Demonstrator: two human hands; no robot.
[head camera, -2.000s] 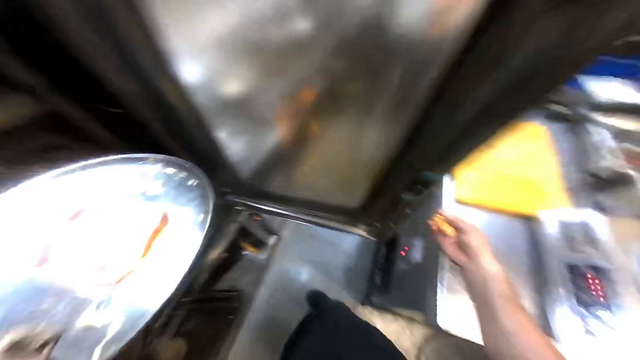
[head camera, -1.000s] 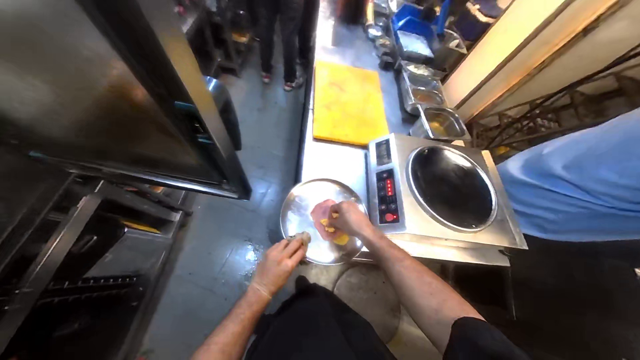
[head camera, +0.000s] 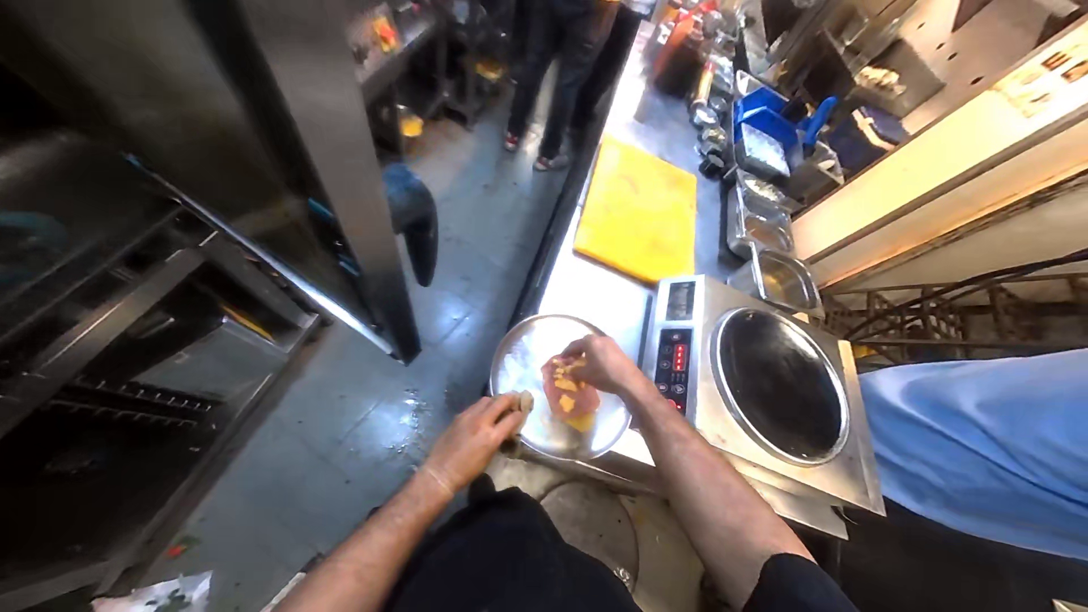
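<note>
A round metal plate (head camera: 518, 361) rests at the near end of the counter, left of the induction cooker. On it lies a flat pink piece of what looks like raw meat (head camera: 586, 402), with yellow-orange bits (head camera: 565, 384) over its middle. My right hand (head camera: 599, 361) is over the meat's upper right part, fingertips down at the yellow bits; whether it grips any is hidden. At the plate's left rim is my left hand (head camera: 484, 429), its thumb and fingers closed around a small pale lump (head camera: 526, 401).
Right of the plate stands an induction cooker (head camera: 782, 387) with a lit display. Beyond lie a yellow cutting board (head camera: 637, 208) and metal food containers (head camera: 786, 276). An appliance door (head camera: 340, 170) stands at the left. A person (head camera: 552, 76) is further back; blue fabric (head camera: 977, 442) hangs at right.
Two seconds ago the plate was at the far left and my right hand was near the cooker. Since one second ago, both hands remain at the plate. The view has swung strongly.
</note>
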